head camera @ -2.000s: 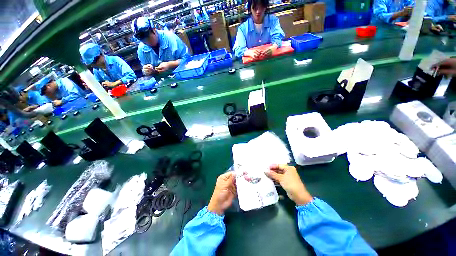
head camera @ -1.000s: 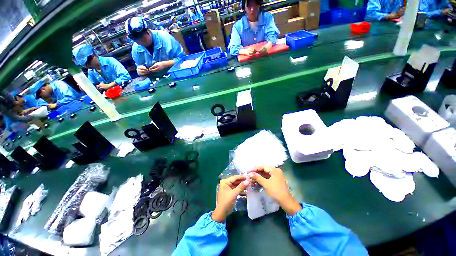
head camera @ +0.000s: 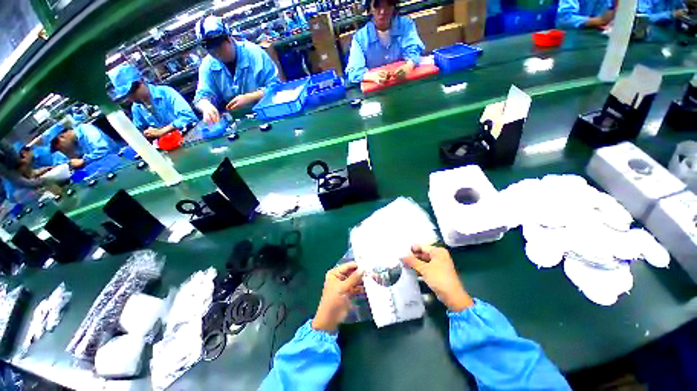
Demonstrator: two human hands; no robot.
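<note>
My left hand (head camera: 338, 293) and my right hand (head camera: 438, 273) pinch the two sides of a clear plastic bag (head camera: 386, 273) at the centre. The bag is over a white printed piece (head camera: 396, 304); whether that piece is inside or under the bag I cannot tell. A whitish glossy bag stack (head camera: 399, 226) lies just beyond my hands. Black rings (head camera: 246, 307) lie in a tangled heap to the left. White round pieces (head camera: 577, 229) lie in an overlapping heap to the right. A white insert with a centre hole (head camera: 468, 218) stands between the stack and the heap.
Open black boxes (head camera: 348, 183) stand in a row across the green bench (head camera: 367, 366). Bagged parts (head camera: 115, 302) and white wrapped pieces (head camera: 120, 355) lie at far left. More white inserts (head camera: 638, 179) are at far right. Workers sit across the line near blue bins (head camera: 456, 57) and a red mat (head camera: 399, 75).
My hands came together over the bag, then moved apart to its two sides. The row of black boxes has shifted left in view. A worker's hand at the right edge is gone from view.
</note>
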